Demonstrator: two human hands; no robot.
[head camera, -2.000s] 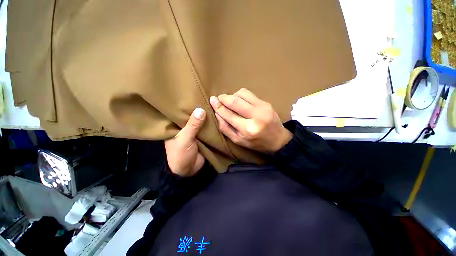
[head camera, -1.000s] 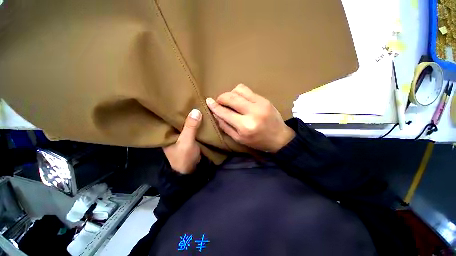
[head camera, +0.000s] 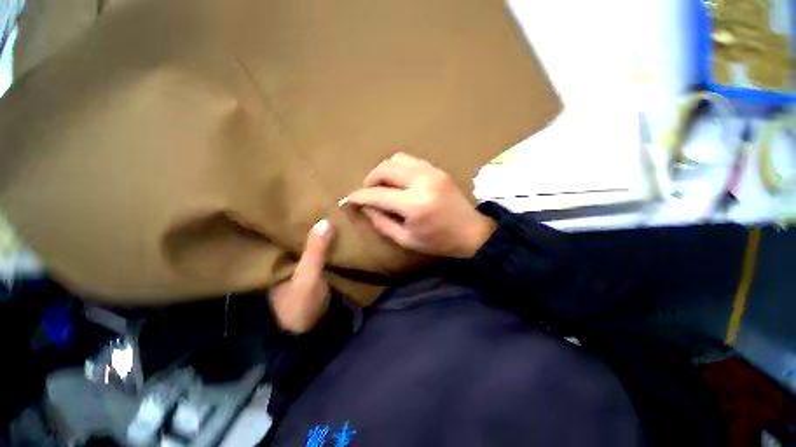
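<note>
A large brown bag panel (head camera: 393, 79) lies across the table and bunches at the near edge, against the dark apron. Its stitched seam (head camera: 277, 118) runs diagonally down to my hands and is blurred. My left hand (head camera: 303, 284) grips the panel's near edge, thumb on top beside the seam, fingers hidden underneath. My right hand (head camera: 417, 205) rests on the panel just right of the seam, thumb and fingertips together at a small pale spot (head camera: 343, 202). I cannot tell whether that is a hardware piece or a fingernail.
A blue-rimmed tray (head camera: 752, 93) of gold pieces stands at the upper right. Below it are pale tape rolls (head camera: 672, 144) and a blurred pink-handled tool (head camera: 736, 166). White sheets (head camera: 559, 166) lie right of the panel. A grey bin (head camera: 78, 402) with white items is at lower left.
The view has shifted and blurred. The panel has turned and its left part has swung down over the table edge. My right fingertips have moved slightly left and down. My left hand still holds the edge.
</note>
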